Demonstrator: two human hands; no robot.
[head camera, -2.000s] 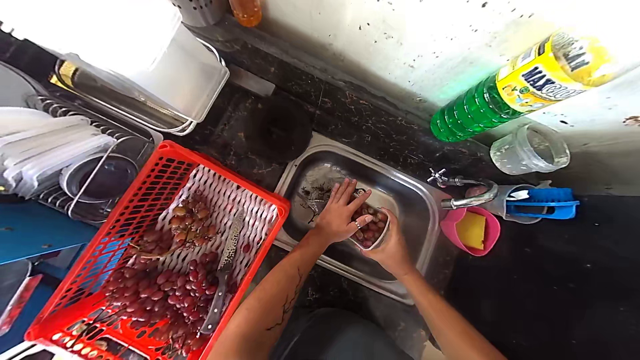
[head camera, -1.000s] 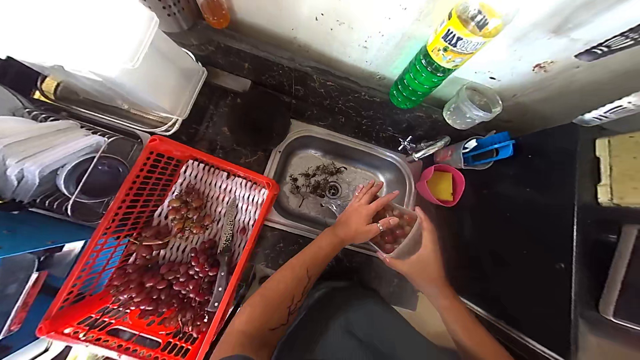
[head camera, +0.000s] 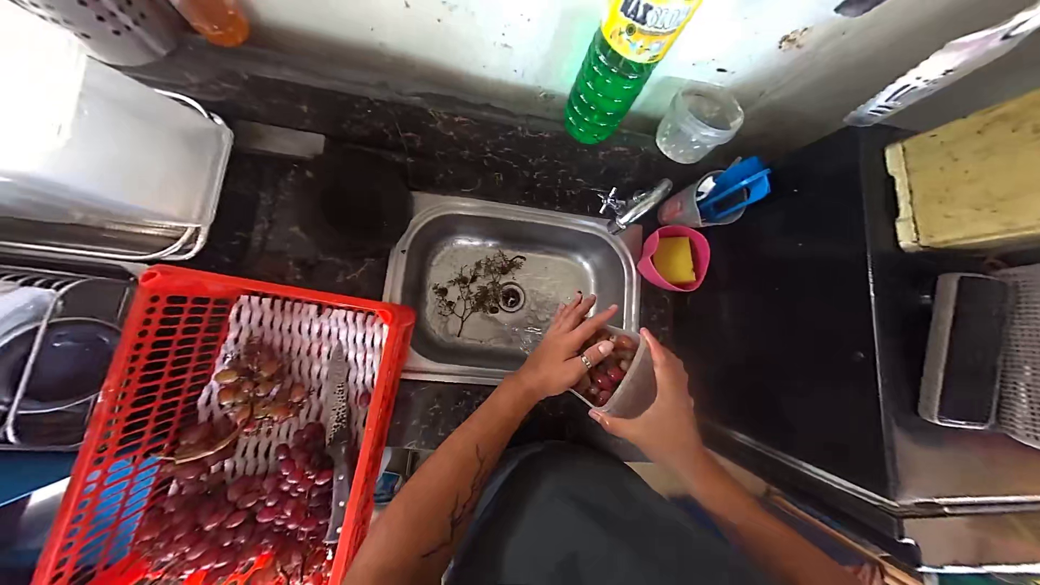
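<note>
My right hand (head camera: 662, 406) grips a translucent plastic container (head camera: 636, 388) that is tilted toward the sink at its front right edge. Loose red grapes (head camera: 608, 375) fill its mouth. Across that mouth lies my left hand (head camera: 569, 345), a ring on one finger, its fingers spread and touching the grapes or the rim. Bare grape stems (head camera: 475, 288) lie beside the drain of the stainless steel sink (head camera: 552, 219). At the left, a red plastic crate (head camera: 276, 284) lined with white foam netting holds bunches of red grapes (head camera: 244, 504) and a knife (head camera: 340, 479).
Behind the sink are a faucet (head camera: 638, 207), a green liquid bottle (head camera: 609, 89) and a clear tub (head camera: 699, 122). A pink holder (head camera: 670, 276) with a yellow sponge stands right of the sink. A dish rack (head camera: 49, 349) is at far left.
Both hands and the container have moved from over the sink to its front right edge. The stems by the drain, largely covered earlier, now show. The view has shifted.
</note>
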